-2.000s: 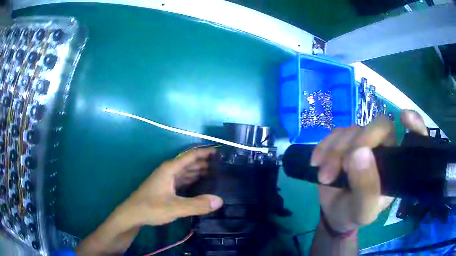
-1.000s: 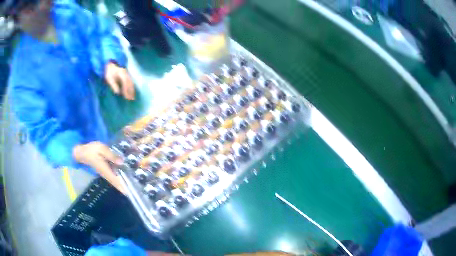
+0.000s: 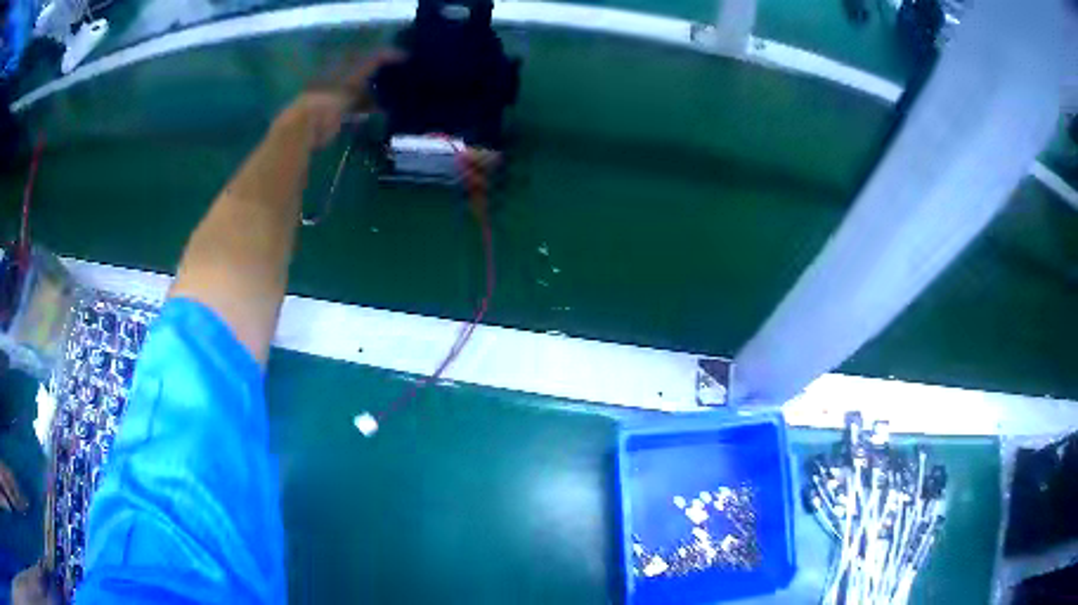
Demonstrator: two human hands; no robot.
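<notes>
The black plastic housing [image 3: 443, 83] stands on the green conveyor belt at the top centre. A pale block shows at its near end. Thin red wires [image 3: 488, 254] run from it over the white edging to a small white connector [image 3: 367, 422] on the green bench. My left hand [image 3: 349, 89] reaches out at the housing's left side, its fingertips at or against it. The hand is blurred, so its grip cannot be told. My right hand is out of the picture.
The blue screw bin [image 3: 706, 431] is at the lower centre right, with white leads [image 3: 875, 520] right of it. A filled blister tray [image 3: 101, 355] lies at the left, partly behind my sleeve. Another person's hand [image 3: 12, 487] shows at the left edge. A pale post [image 3: 898, 201] slants at right.
The view has swung from the tray and another worker to the belt and bin. The housing, worked on at the bench two seconds ago, is now on the belt. The screwdriver is out of view.
</notes>
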